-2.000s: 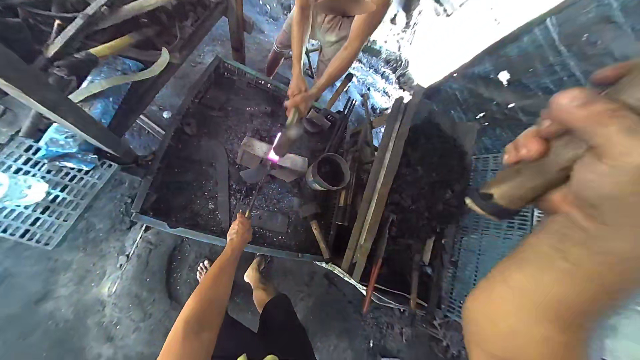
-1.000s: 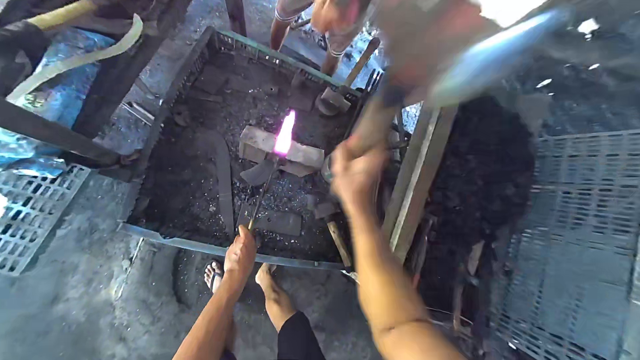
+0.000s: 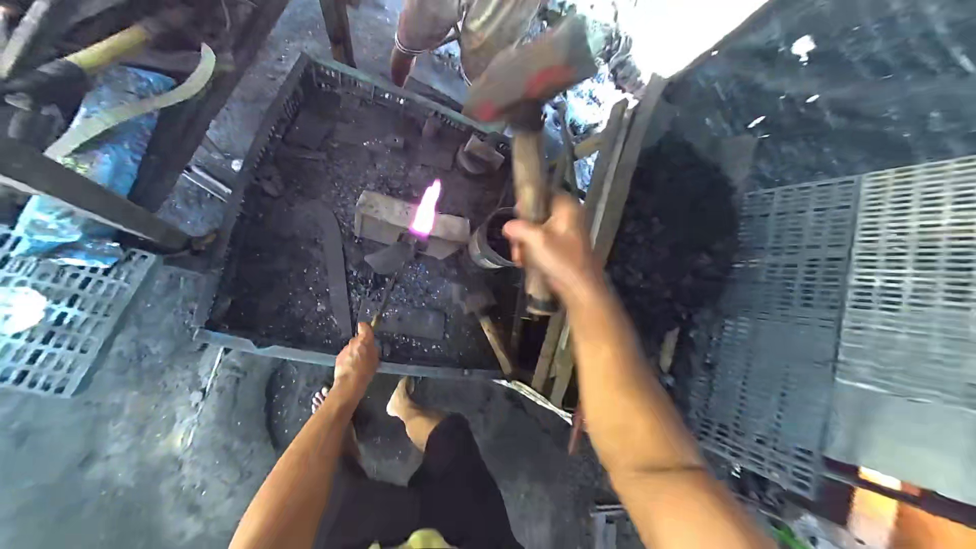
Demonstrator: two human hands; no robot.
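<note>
My left hand (image 3: 357,361) grips the handle end of a thin metal rod or tongs (image 3: 385,296). Beyond its far end a glowing hot metal piece (image 3: 425,210) rests on or just above a steel anvil block (image 3: 384,216). My right hand (image 3: 555,248) is closed around the wooden handle of a sledgehammer (image 3: 531,175), its blurred head raised up and right of the glowing piece. Beside the block's near edge lies a dark curved metal piece (image 3: 389,258). A long dark blade (image 3: 335,263) lies to the left, and a round can (image 3: 492,240) stands at the block's right.
A shallow crate (image 3: 274,352) of dark grit surrounds the block. Another hammer (image 3: 494,339) lies near its right corner. Wooden boards (image 3: 610,183) and charcoal (image 3: 671,229) are on the right. A curved pale blade (image 3: 145,103) lies upper left. A co-worker's legs (image 3: 431,34) show beyond the crate.
The right hand has come from the far right, hammer in hand, to above the crate's right side. The co-worker's hands and hammer, over the block two seconds ago, have gone from it.
</note>
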